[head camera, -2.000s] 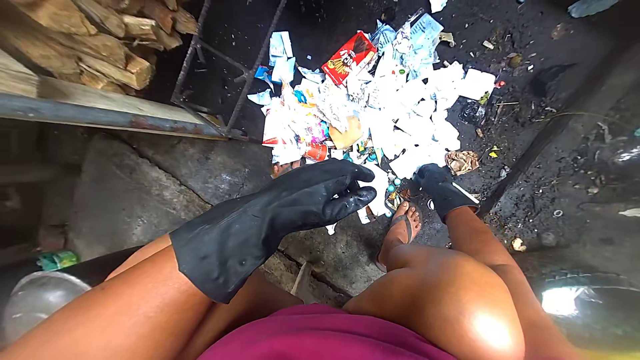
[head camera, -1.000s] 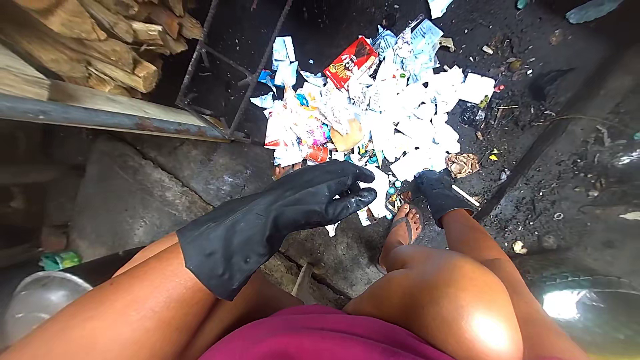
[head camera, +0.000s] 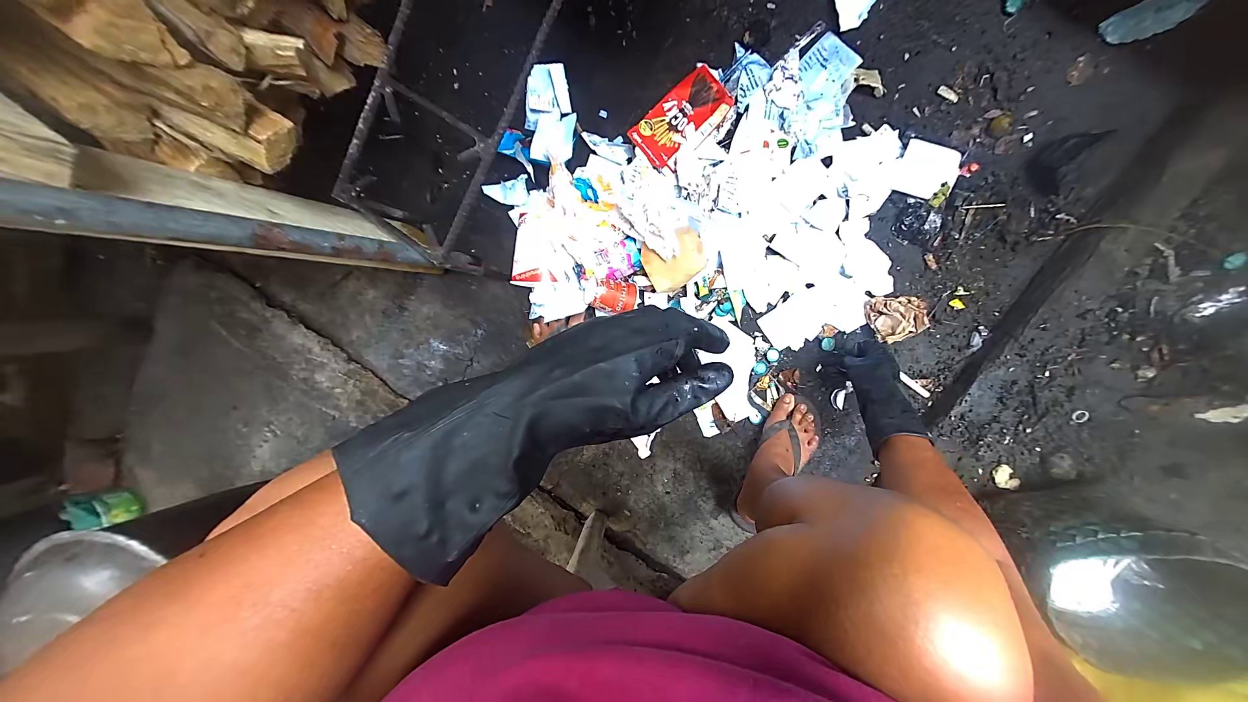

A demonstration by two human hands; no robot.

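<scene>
A heap of waste paper and wrappers (head camera: 799, 214) lies on the dark ground, brightly lit. My left hand (head camera: 585, 390), in a long black rubber glove, hangs at its near edge with fingers and thumb apart and nothing between them. At the right, low by the ground, is my right hand (head camera: 868, 375), also black-gloved; its fingers blend into the dark soil, so what they hold cannot be told. Crumpled brown paper (head camera: 898, 318) lies close above it. A red snack box (head camera: 681, 116) rests on the heap, and a red wrapper (head camera: 614, 294) lies near my left hand.
Split firewood (head camera: 224, 117) is stacked on a metal-edged shelf (head camera: 224, 222) at upper left, beside a rusty metal frame (head camera: 487, 166). My sandaled foot (head camera: 788, 439) stands between the hands. Clear plastic containers (head camera: 73, 575) are at lower left and lower right (head camera: 1150, 595).
My right hand has shifted slightly near the heap's lower right edge. The left hand stays in nearly the same place with its fingers apart.
</scene>
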